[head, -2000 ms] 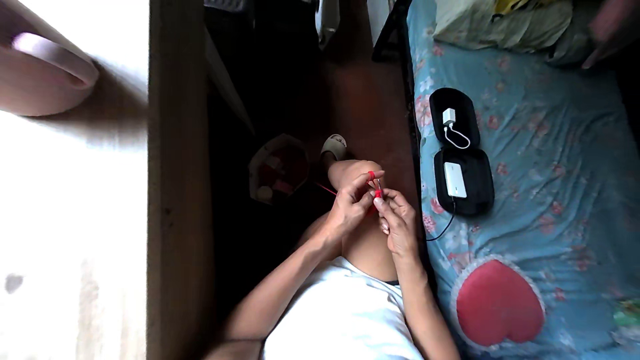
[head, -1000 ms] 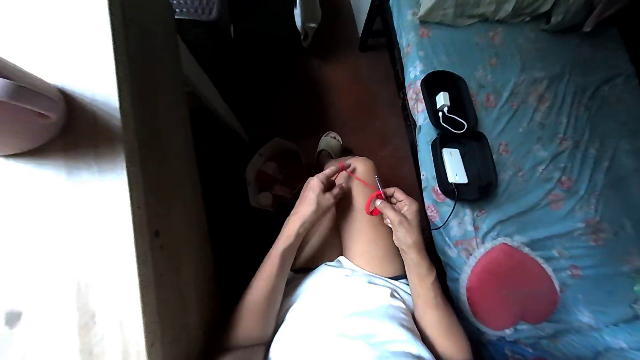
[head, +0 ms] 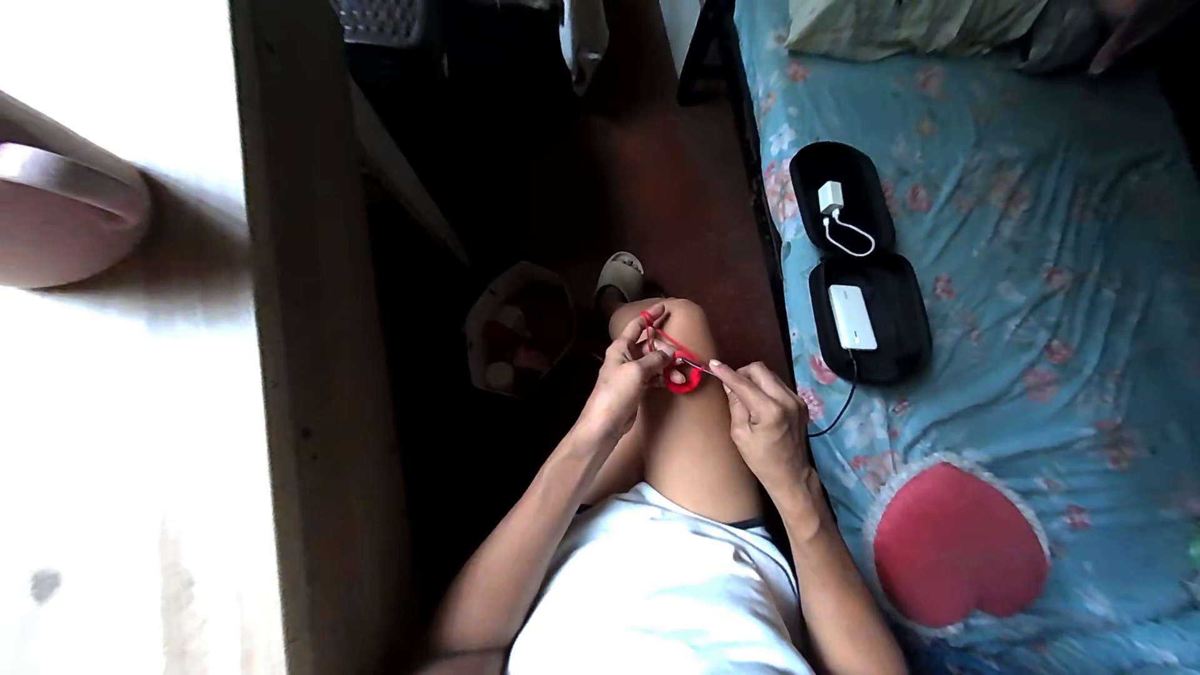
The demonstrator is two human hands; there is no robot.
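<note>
A small ring of red crochet work lies between my two hands, above my bare thigh. My left hand pinches the ring's left edge, and red yarn loops over its raised index finger and runs to the work. In my right hand is a thin metal crochet hook, held between thumb and fingers with its tip at the upper edge of the ring. The hook's far end is hidden in the palm.
Left stands a pale wooden table with a pink mug. A container with red contents sits on the dark floor. Right, a bed holds an open black case, a white power bank and a red heart-shaped cushion.
My left hand has come back to the red work, after being apart from it one second ago with yarn stretched between. The hook now points left into the ring, where it stood upright before.
</note>
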